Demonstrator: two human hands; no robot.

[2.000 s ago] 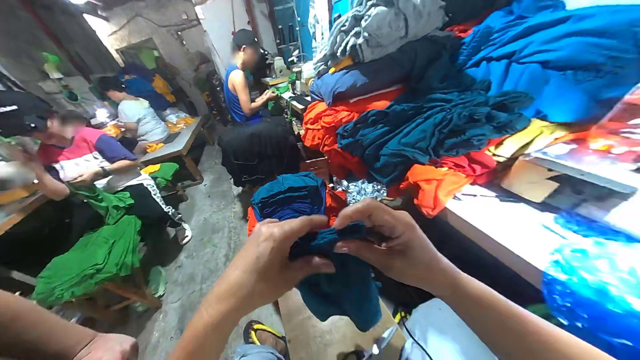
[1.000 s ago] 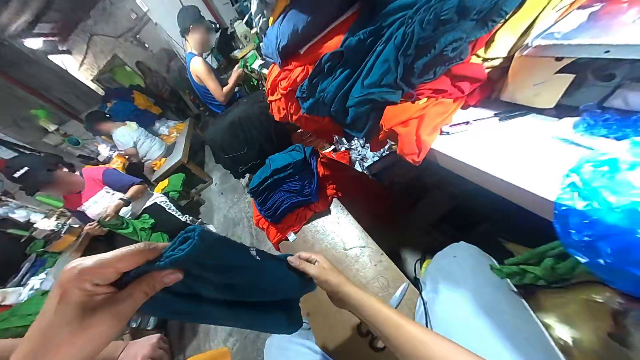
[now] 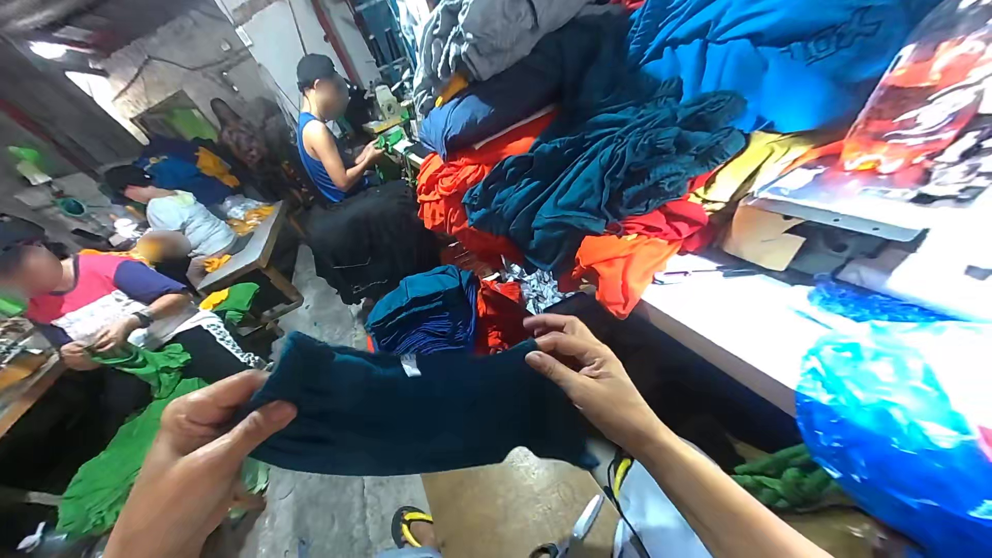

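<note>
My left hand (image 3: 209,442) pinches the left end of a dark teal garment (image 3: 403,418) between thumb and fingers. At its upper right corner, my right hand (image 3: 581,380) grips it the same way, so the cloth hangs stretched between both hands. A small white label (image 3: 410,365) sits at the garment's top edge. Beyond it lies a stack of folded teal and blue garments (image 3: 426,310) beside red cloth (image 3: 500,314). Below my right hand, scissors (image 3: 577,527) lie partly in view on a wooden board (image 3: 504,504).
A large pile of teal cloth (image 3: 597,170) and orange cloth (image 3: 620,263) rests on the white table (image 3: 728,318) at right. A blue plastic bag (image 3: 883,418) bulges over its edge. Green cloth (image 3: 124,457) hangs at left. Several people sit at work further off.
The teal garment was bunched up two seconds ago; now it is spread between my hands. Since one second ago, my right hand has moved from its right side to the top corner.
</note>
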